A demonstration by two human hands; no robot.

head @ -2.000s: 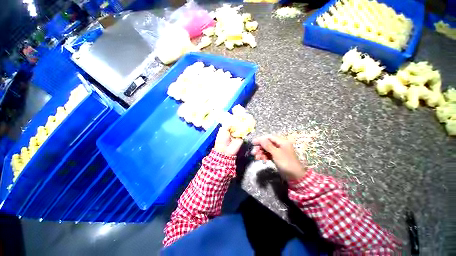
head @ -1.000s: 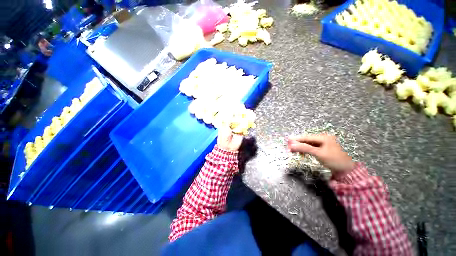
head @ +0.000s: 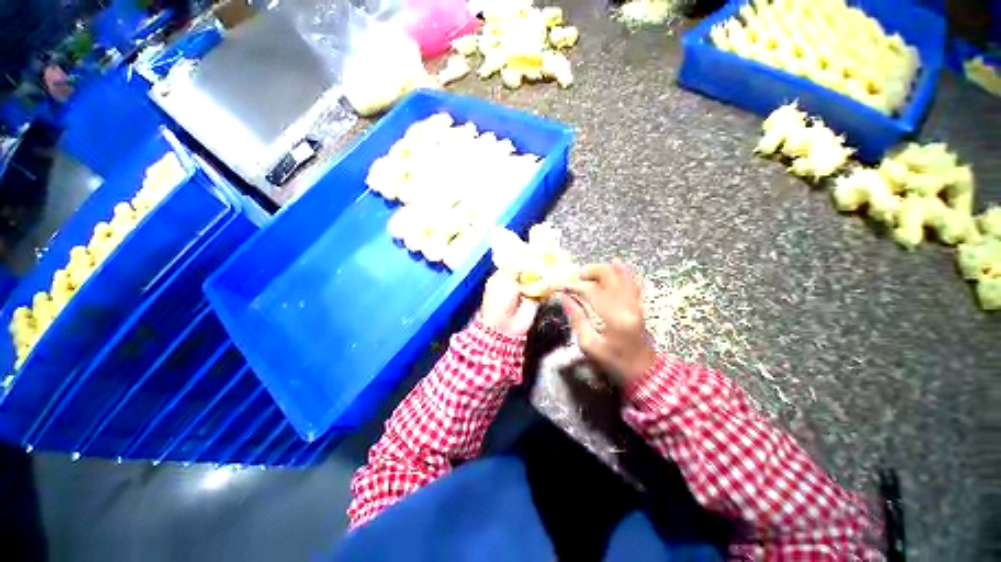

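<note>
My left hand [head: 508, 305] holds a pale-yellow lumpy toy piece [head: 538, 263] just past the right edge of the blue tray. My right hand [head: 610, 315] is at the piece's right side, its thumb and fingers close together at the piece; whether they grip it or a small tool is too blurred to tell. The blue tray [head: 318, 318] holds pale pieces packed at its far end [head: 450, 187]. Thin pale trimmings [head: 703, 318] lie on the speckled table to the right of my right hand.
Untrimmed yellow pieces [head: 911, 192] lie in a row at the right, below a full blue tray [head: 807, 93]. Another pile [head: 516, 44], a plastic bag [head: 379, 71] and a scale [head: 258, 88] are at the far left. Stacked crates [head: 121, 318] stand left. A black pen-like tool [head: 891, 516] lies lower right.
One second ago my right hand was away over the trimmings; now it is back at the piece in my left hand. The whole view has shifted slightly. The tray's contents look unchanged.
</note>
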